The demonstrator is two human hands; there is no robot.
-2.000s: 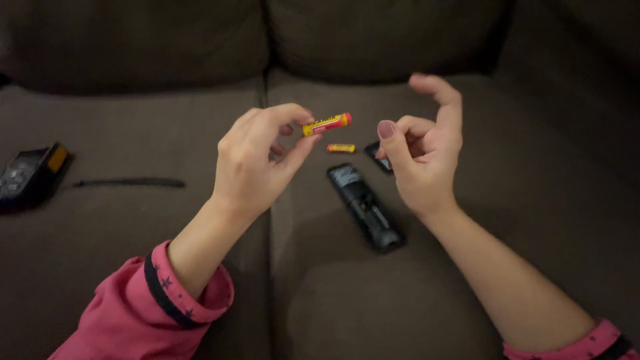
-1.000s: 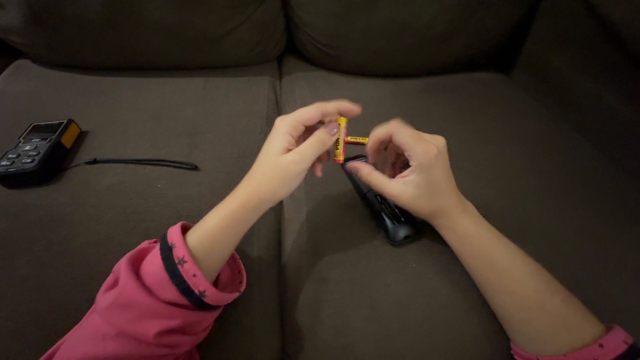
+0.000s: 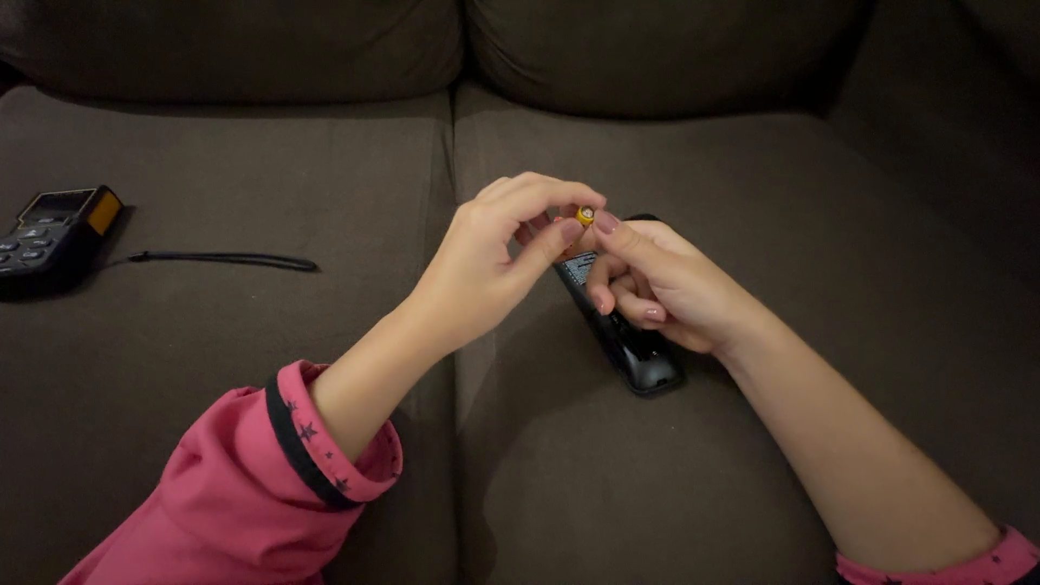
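Note:
Between the thumb and fingers of my left hand [image 3: 504,252] is a small yellow and red battery [image 3: 585,215], one end turned toward me. My right hand [image 3: 666,280] has its thumb and forefinger at the battery's right side; whether it grips the battery too is hard to tell. Its other fingers are curled. Under my hands a black remote control [image 3: 642,361] lies on the sofa seat with its back up, its upper part largely covered by my right hand. A bit of black plastic [image 3: 643,218] shows behind the right thumb.
At the far left of the sofa seat [image 3: 325,179] lies a black and yellow handheld device [image 3: 57,236] with buttons and a small display. Its black wrist strap [image 3: 236,258] stretches to the right. A seam runs between the two seat cushions, and back cushions [image 3: 666,57] rise behind.
The battery, lengthwise in view two seconds ago, now shows its end. My right hand has come in from the right to the battery. The second battery seen earlier on the seat is no longer plainly visible.

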